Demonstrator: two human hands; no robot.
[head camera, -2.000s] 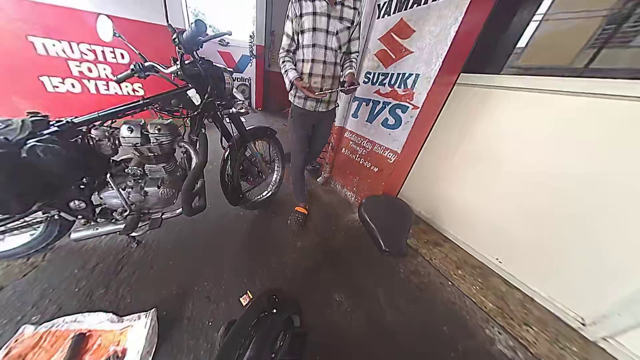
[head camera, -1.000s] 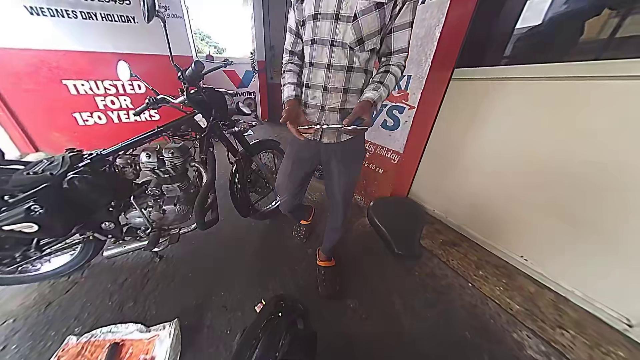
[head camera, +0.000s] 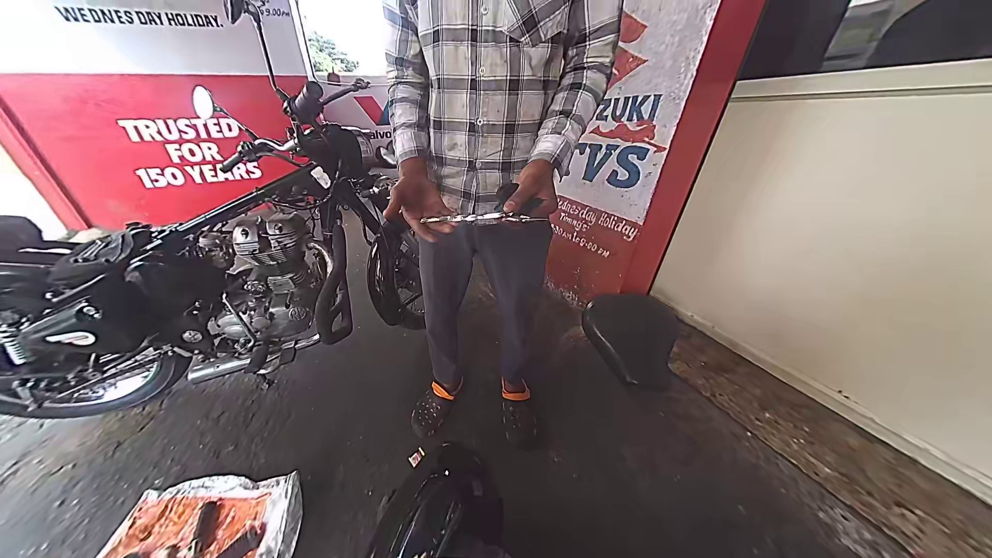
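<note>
Neither my left hand nor my right hand shows in the head view. Facing me stands a person in a checked shirt, dark trousers and dark clogs with orange straps. That person holds a thin, shiny metal part level at waist height, with something black by the hand on the right side of the view. A glossy black curved part, perhaps a fender, lies on the floor at the bottom middle. At the lower left, tools or parts rest on an orange and white sheet.
A black motorcycle without its fuel tank stands at the left, before a red and white wall. A black motorcycle seat leans by the red pillar. A cream panel runs along the right.
The person in the checked shirt has come nearer, and the metal part between that person's hands has come along. The seat and the motorcycle stay in place.
</note>
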